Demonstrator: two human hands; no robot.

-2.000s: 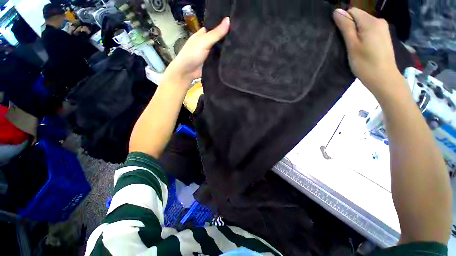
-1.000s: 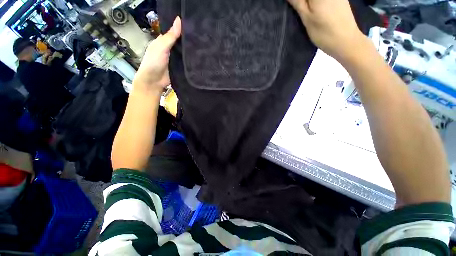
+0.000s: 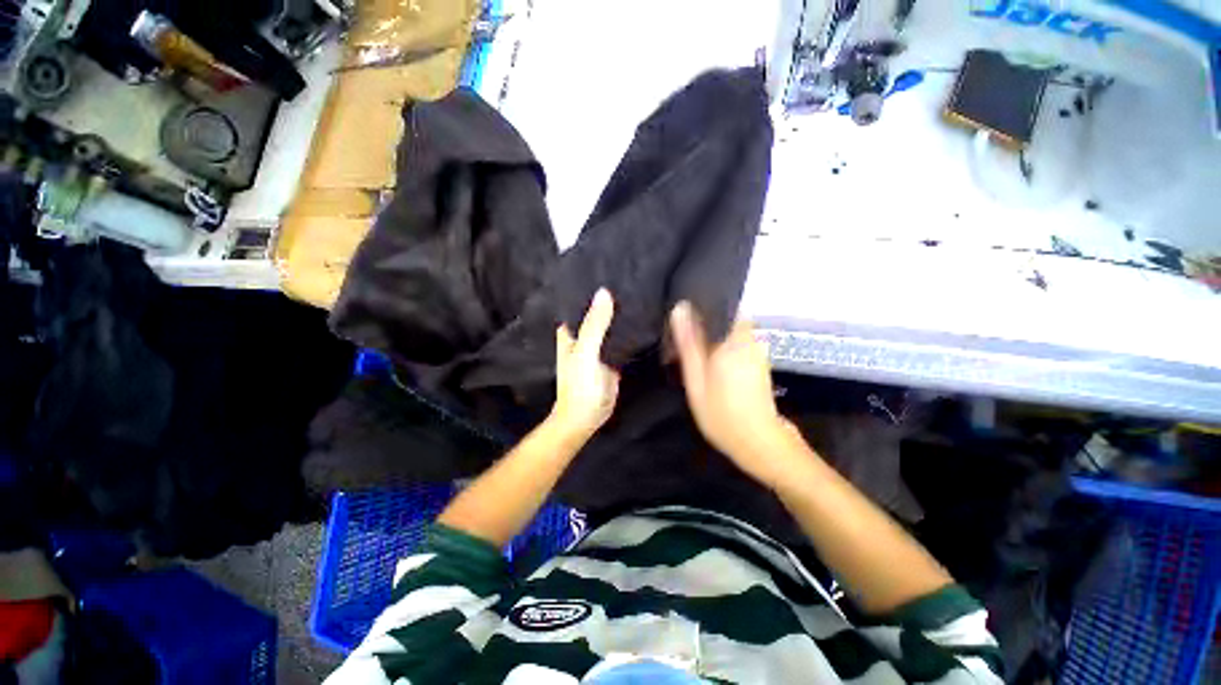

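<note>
A dark grey-black garment piece (image 3: 656, 214) lies bunched across the front of the white machine table (image 3: 911, 281), with another part of it folded at the left and cloth hanging over the front edge. My left hand (image 3: 587, 368) is on the cloth at the table's front edge, thumb up, with its fingers partly hidden by the cloth. My right hand (image 3: 727, 381) is just to the right at the same edge, blurred, its fingers against the cloth. The patch pocket outline does not show.
Brown tape or cardboard (image 3: 351, 147) covers the table's left part, beside machine parts (image 3: 208, 134). A ruler strip (image 3: 937, 375) runs along the front edge. A small dark block (image 3: 998, 96) lies at the upper right. Blue crates stand at the lower left (image 3: 368, 562) and right (image 3: 1138, 589).
The garment piece has come down from being held up and spread to lying bunched on the table. Both hands have moved down and closer together. The view has turned towards the table.
</note>
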